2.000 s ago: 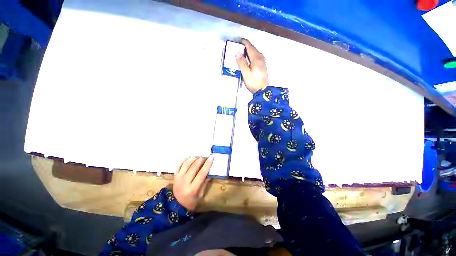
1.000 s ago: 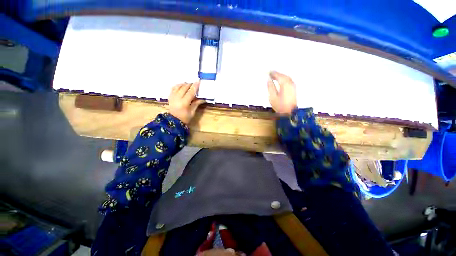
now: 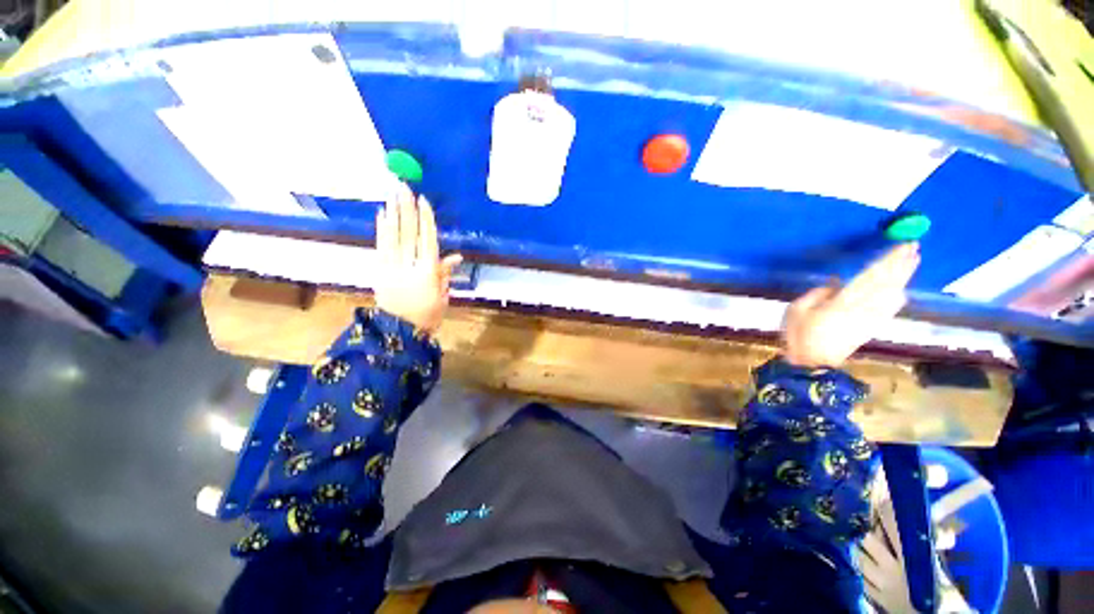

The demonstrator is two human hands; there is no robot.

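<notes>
The blue press beam (image 3: 612, 180) spans the upper view. My left hand (image 3: 412, 258) is raised with its fingertips at the left green button (image 3: 404, 166). My right hand (image 3: 849, 309) has its fingertips at the lower edge of the right green button (image 3: 907, 228). Both hands hold nothing; whether the buttons are pressed down cannot be told. A small blue end of the cutting die (image 3: 463, 277) shows beside my left hand on the white cutting board (image 3: 576, 292); the rest is hidden under the beam.
A red button (image 3: 666, 152), a white tag (image 3: 532, 146) and papers (image 3: 816, 156) are on the beam front. The wooden rail (image 3: 576, 360) runs along the near edge. A blue bucket (image 3: 986, 528) with pale strips stands at the lower right. Grey floor shows at left.
The view has shifted up to the beam front. Both hands have left the die and board and moved up to the green buttons. Most of the die is now out of sight.
</notes>
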